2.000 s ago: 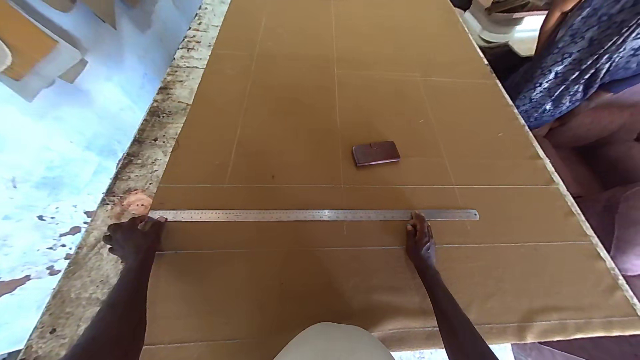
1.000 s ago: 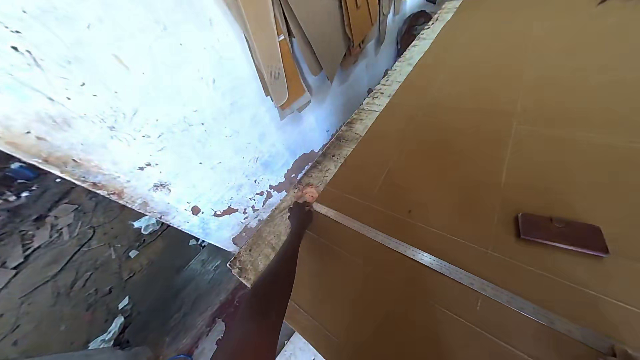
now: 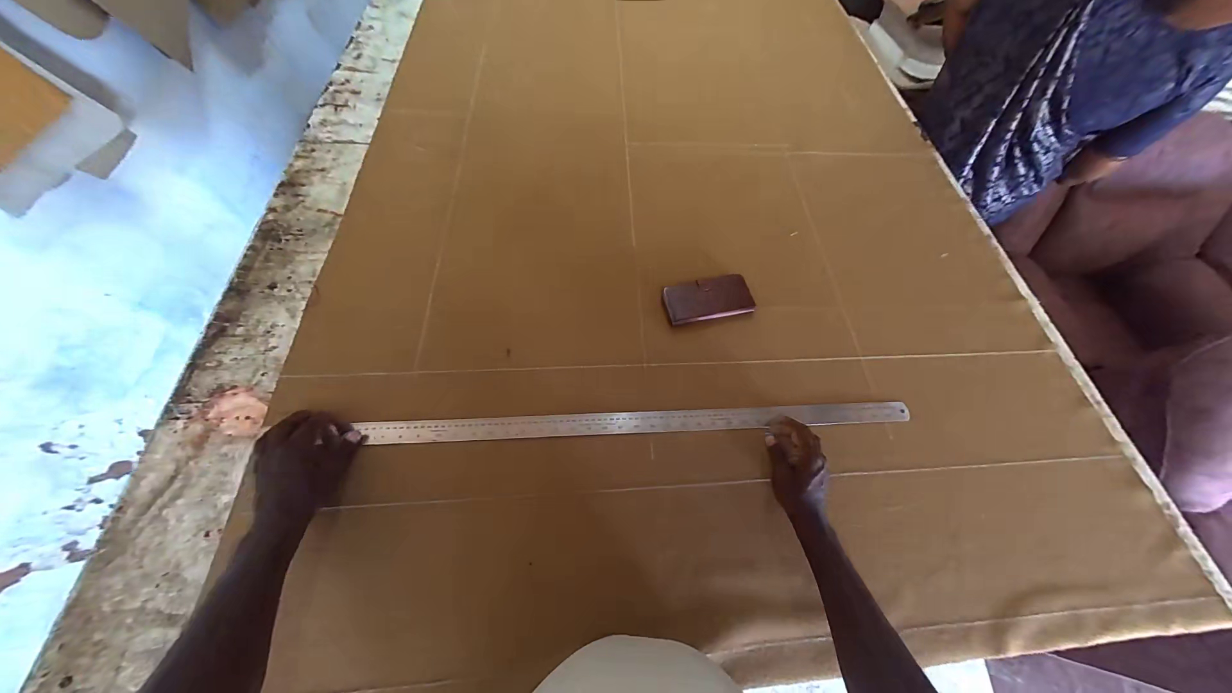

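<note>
A long metal ruler (image 3: pixel 577 424) lies across brown fabric (image 3: pixel 539 241) spread over a table. My left hand (image 3: pixel 306 462) grips the ruler's left end, near the fabric's left edge. Farther right, my right hand (image 3: pixel 797 462) pinches the ruler's lower edge, with the holed end sticking out beyond it. Pale straight lines run along and across the fabric, one above the ruler and one below it. A dark brown leather case or wallet (image 3: pixel 709 299) rests on the cloth above the ruler. My palms hide whatever lies beneath them.
The table's worn, stained edge (image 3: pixel 318 164) runs along the left, beside a pale wall with peeling paint (image 3: pixel 115 318). Card-like pieces (image 3: pixel 29 106) hang at the upper left. A person in blue patterned clothing (image 3: pixel 1039 96) is at the upper right, near mauve upholstery (image 3: pixel 1107 250).
The view swung far left and back. Compared with two seconds ago, the ruler's left end and my left hand sit farther right, inside the fabric's edge.
</note>
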